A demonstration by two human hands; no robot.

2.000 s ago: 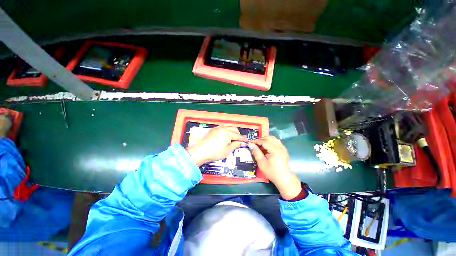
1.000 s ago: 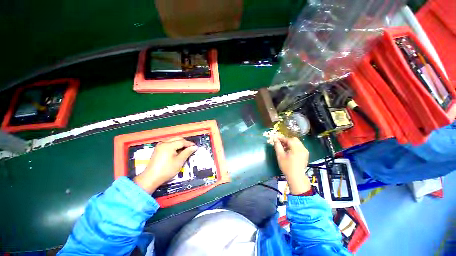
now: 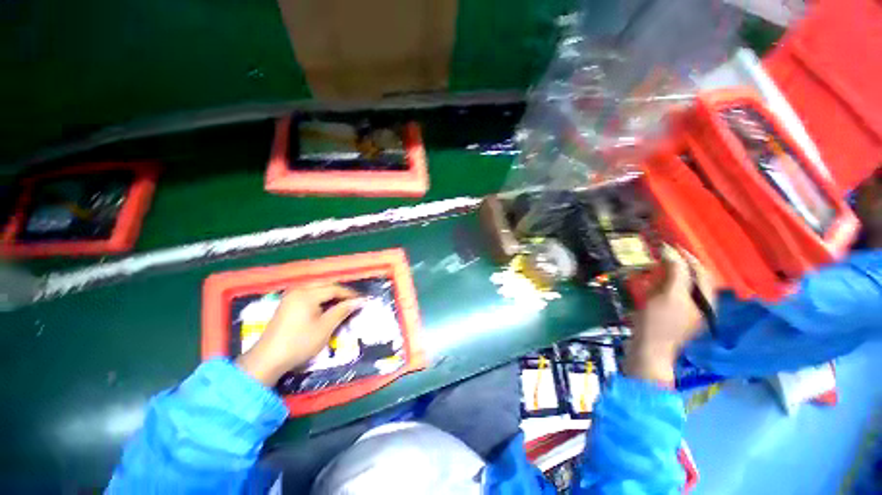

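An open-backed tablet (image 3: pixel 372 334) with pale silvery areas lies in a red-orange frame (image 3: pixel 408 309) on the green bench. My left hand (image 3: pixel 305 324) is over the tablet, thumb and fingers bent close together near its upper middle; whether something tiny is between them cannot be told. My right hand (image 3: pixel 669 314) is blurred, off to the right beside the boxy soldering station (image 3: pixel 633 249). Its fingers are around a black pen-like handle, which looks like the soldering iron (image 3: pixel 703 298); the iron's tip cannot be made out.
A round tin (image 3: pixel 551 259), a pale yellow pile (image 3: pixel 517 287) and a brown block (image 3: pixel 499 228) stand left of the station. Clear plastic (image 3: pixel 571 135) hangs behind. Red frames (image 3: pixel 730 208) and another person's blue sleeve (image 3: pixel 803 314) are at right. Framed tablets lie on the rear lane.
The view has swung right. My right hand has left the tablet, passed by the yellow pile, and moved right to the black handle. My left hand has stayed over the tablet.
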